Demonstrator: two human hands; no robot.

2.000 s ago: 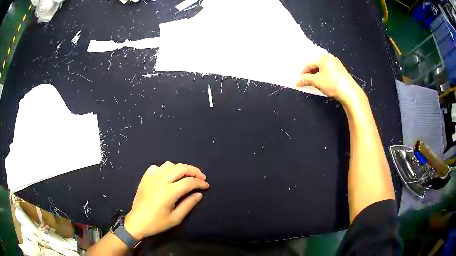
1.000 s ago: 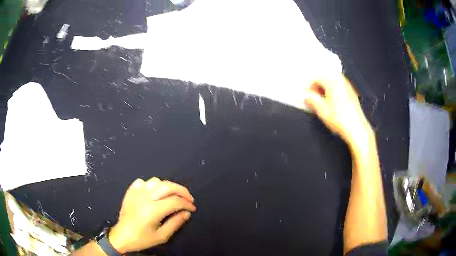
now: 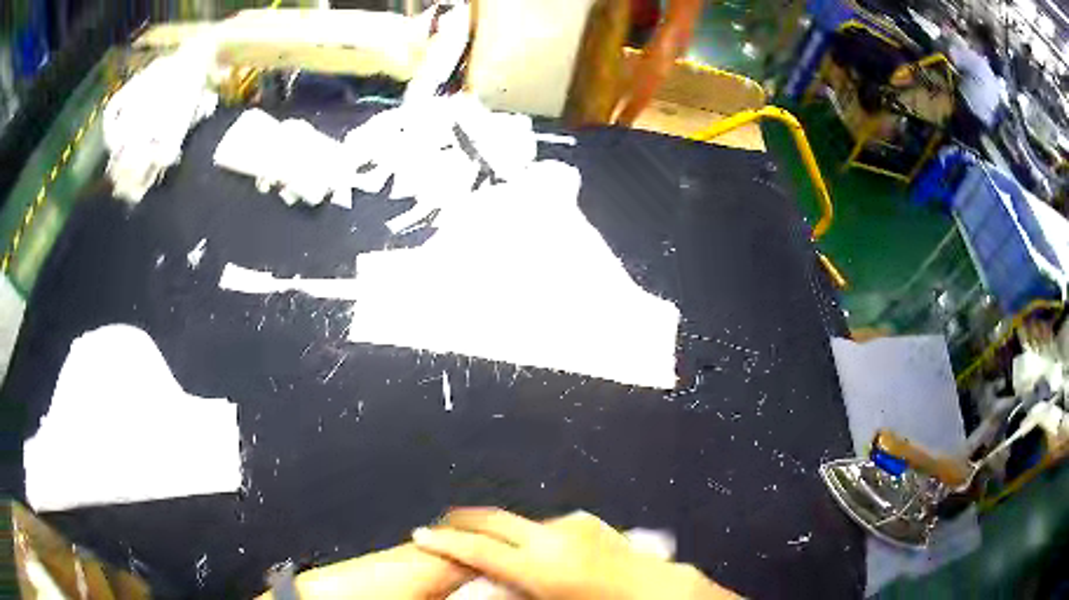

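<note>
The pile of white unpressed panels (image 3: 516, 305) lies on the black table, its straight edge towards me, with loose threads along it. A single white panel (image 3: 135, 428) lies apart at the left. My left hand (image 3: 393, 572) and my right hand (image 3: 551, 553) overlap at the bottom edge, partly cut off, the right over the left. A small white patch (image 3: 652, 541) shows beside my right hand; what it is, and whether either hand holds anything, I cannot tell.
The steam iron (image 3: 897, 492) rests on a pale cloth (image 3: 903, 387) at the right table edge. Crumpled white strips (image 3: 434, 141) lie beyond the pile, and a white bundle (image 3: 158, 117) at the far left. A yellow frame (image 3: 809, 164) stands behind; a box (image 3: 41, 551) is at lower left.
My right hand has left the pile's right corner and come back to my left hand at the bottom. The view has tilted up, showing more of the far side.
</note>
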